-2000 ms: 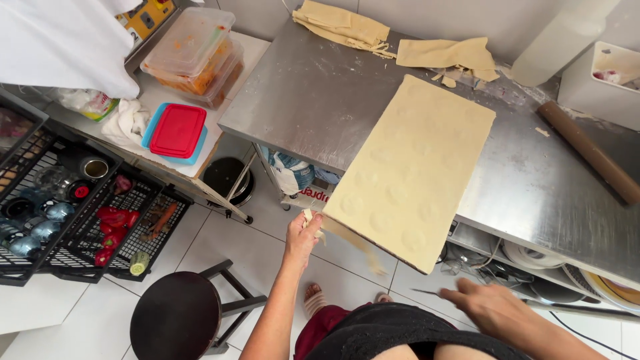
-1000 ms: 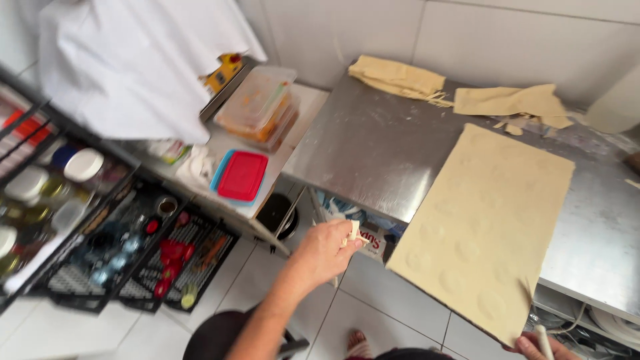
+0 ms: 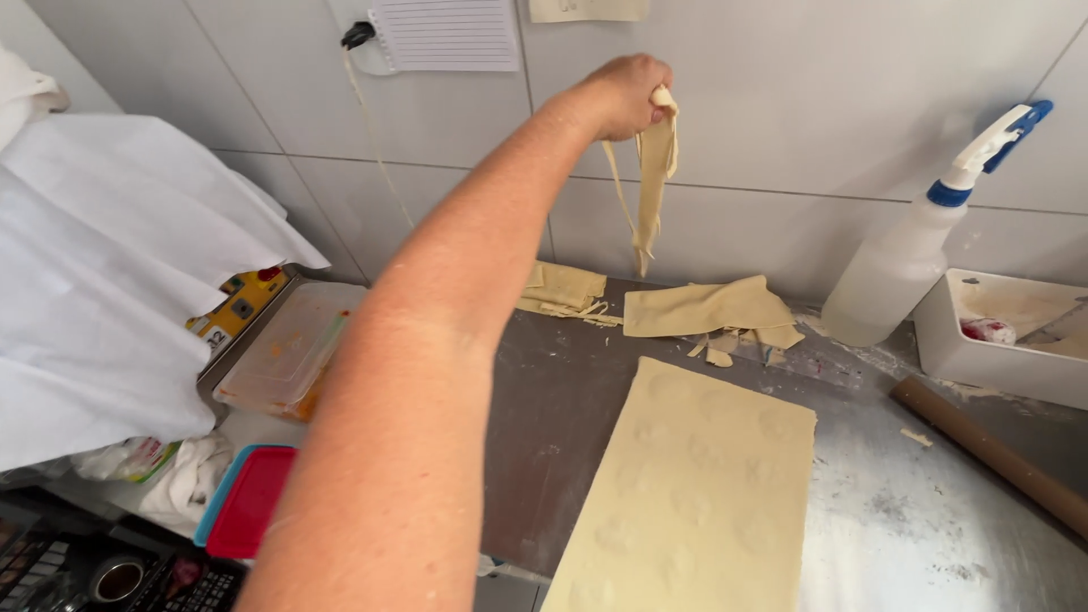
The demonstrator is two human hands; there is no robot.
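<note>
My left hand (image 3: 631, 98) is raised in front of the tiled wall, closed on thin strips of dough (image 3: 654, 183) that hang down from it. Below, on the steel worktop (image 3: 544, 442), a large rectangular dough sheet (image 3: 697, 484) with rows of low round bumps runs out of the lower edge of the view. Behind the sheet lie a folded piece of dough (image 3: 710, 308) with scraps at its edge and, to the left, another folded dough pile (image 3: 565, 289), partly behind my forearm. My right hand is out of view.
On the right are a wooden rolling pin (image 3: 994, 455), a spray bottle (image 3: 888, 263) and a white container (image 3: 999, 353). To the left are a lidded plastic box (image 3: 285, 348), a red lid (image 3: 252, 501), a white cloth (image 3: 110, 280) and black crates (image 3: 195, 586).
My left hand has risen from beside the sheet's near edge to above the back of the worktop, holding dough strips. My right hand has left the view, which has tilted up toward the wall.
</note>
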